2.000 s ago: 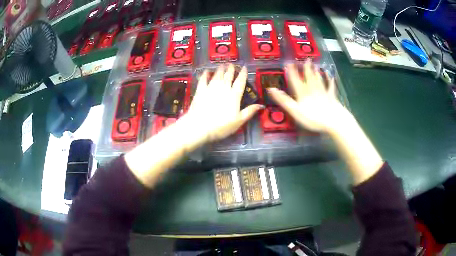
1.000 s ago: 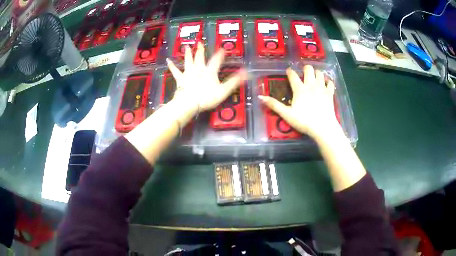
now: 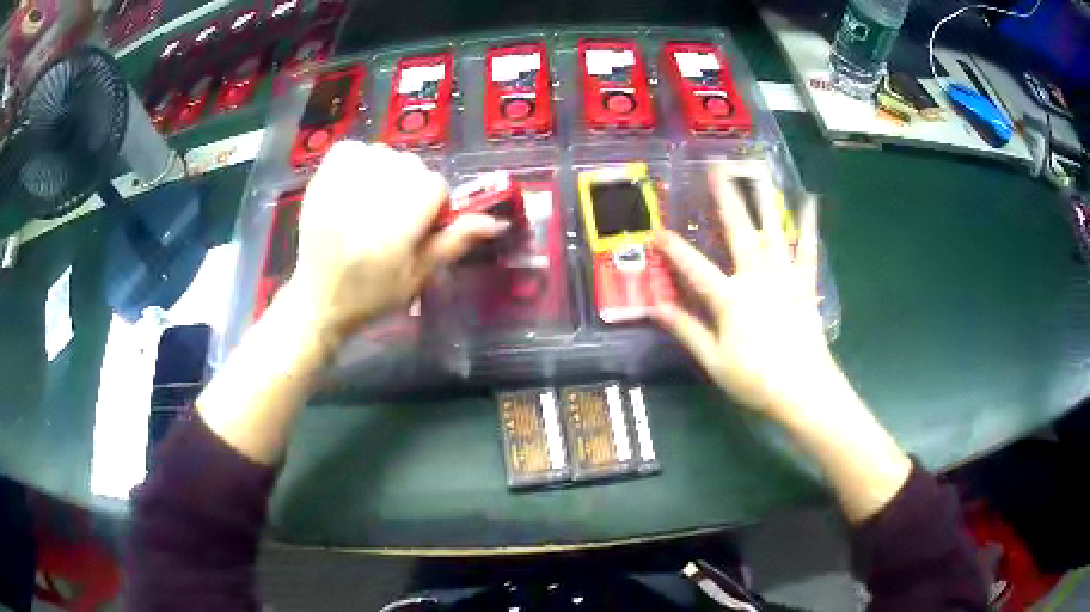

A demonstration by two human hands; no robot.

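Note:
The clear blister tray (image 3: 430,359) lies in front of me, its far row holding red phones back side up. My left hand (image 3: 359,239), blurred, grips a red phone (image 3: 493,213) tilted above the near row. Another red phone (image 3: 544,257) lies partly behind it. A keypad-side-up phone (image 3: 624,245) with a yellow frame and dark screen lies in the fourth near pocket. My right hand (image 3: 759,317), blurred and fingers spread, is over the right end, partly covering another yellow-framed phone. The second near pocket is mostly hidden by my left hand.
Several batteries (image 3: 534,436) lie near the bench's front edge. A desk fan (image 3: 72,126) and a black smartphone (image 3: 182,373) on white paper (image 3: 123,412) are at left. A water bottle (image 3: 863,46) and a blue object (image 3: 980,114) are on a shelf at right.
My left hand has closed on a red phone and lifted it. Two near-row phones on the right now show their yellow-framed keypad sides instead of their backs.

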